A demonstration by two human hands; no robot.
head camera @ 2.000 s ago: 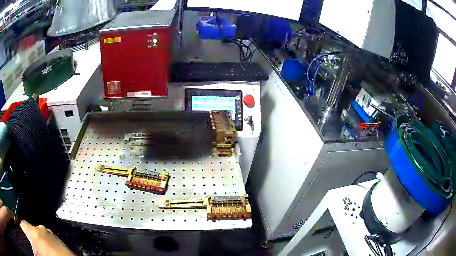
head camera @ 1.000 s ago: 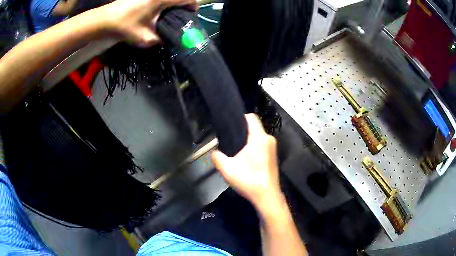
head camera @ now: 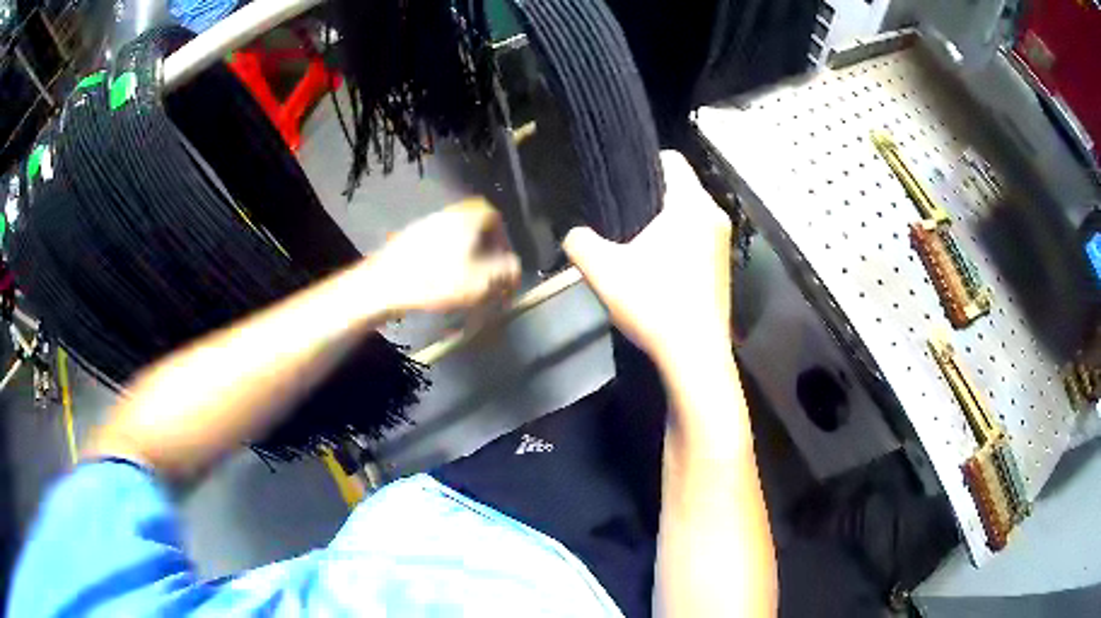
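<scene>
A thick black cable bundle (head camera: 592, 109) curves down from the top centre. My right hand (head camera: 670, 260) is closed around its lower part. My left hand (head camera: 453, 260) is blurred, left of the bundle and apart from it; whether its fingers hold anything cannot be told. A larger hank of black cables (head camera: 133, 229) with green and white bands hangs over a pale bar at the left, its loose ends behind my left forearm. More loose black ends (head camera: 411, 85) hang at the top centre.
The perforated metal tabletop (head camera: 821, 157) is at the right, bearing two handled brass-coloured fixtures, one farther (head camera: 948, 272) and one nearer (head camera: 992, 483). A stack of fixtures (head camera: 1083, 384) is at the right edge. A red frame (head camera: 284, 103) stands behind the hank.
My left hand has let go of the bundle's upper part and moved down towards my right hand. The green-banded end no longer shows on the held bundle. The view has shifted slightly left.
</scene>
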